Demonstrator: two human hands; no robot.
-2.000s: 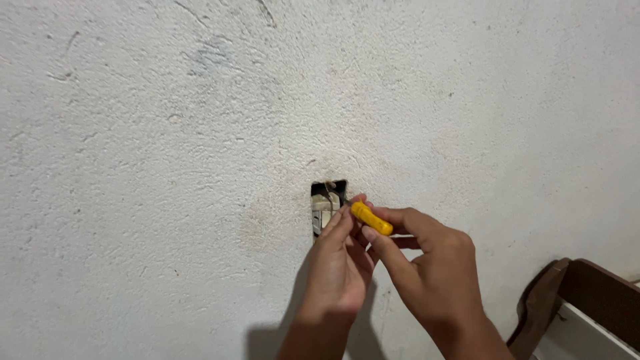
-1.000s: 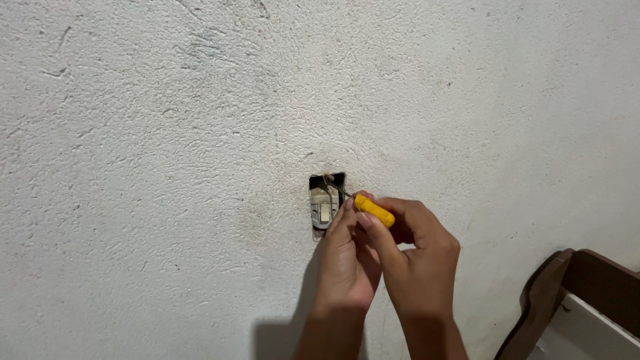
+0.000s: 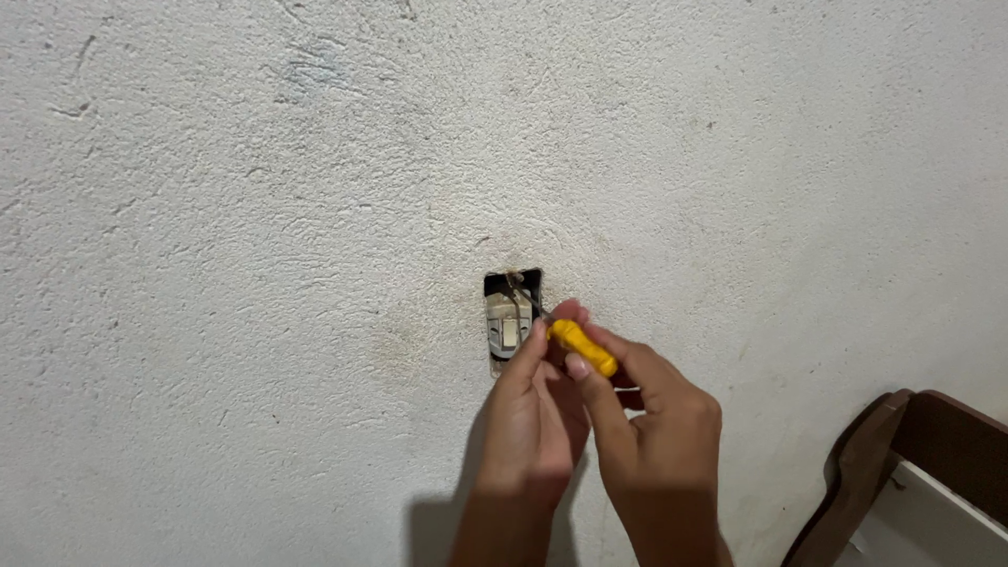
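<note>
A light switch module with a pale rocker sits in a rectangular recess in the white wall, with no cover plate over it. Dark gaps and a thin wire show at the recess's top. My right hand grips the yellow handle of a screwdriver between thumb and fingers. The shaft slants up and left to the top edge of the recess. My left hand is just below and right of the switch, its fingertips around the shaft near the handle; whether it pinches the shaft cannot be told.
Rough white plaster wall surrounds the recess, with scuffs and stains. At the lower right a brown wooden furniture frame with a white panel stands against the wall. Shadows of my arms fall beneath my hands.
The screwdriver's shaft and the top of the recess show more plainly than two seconds ago. Both hands stay beside the switch, with the yellow handle still in my right hand.
</note>
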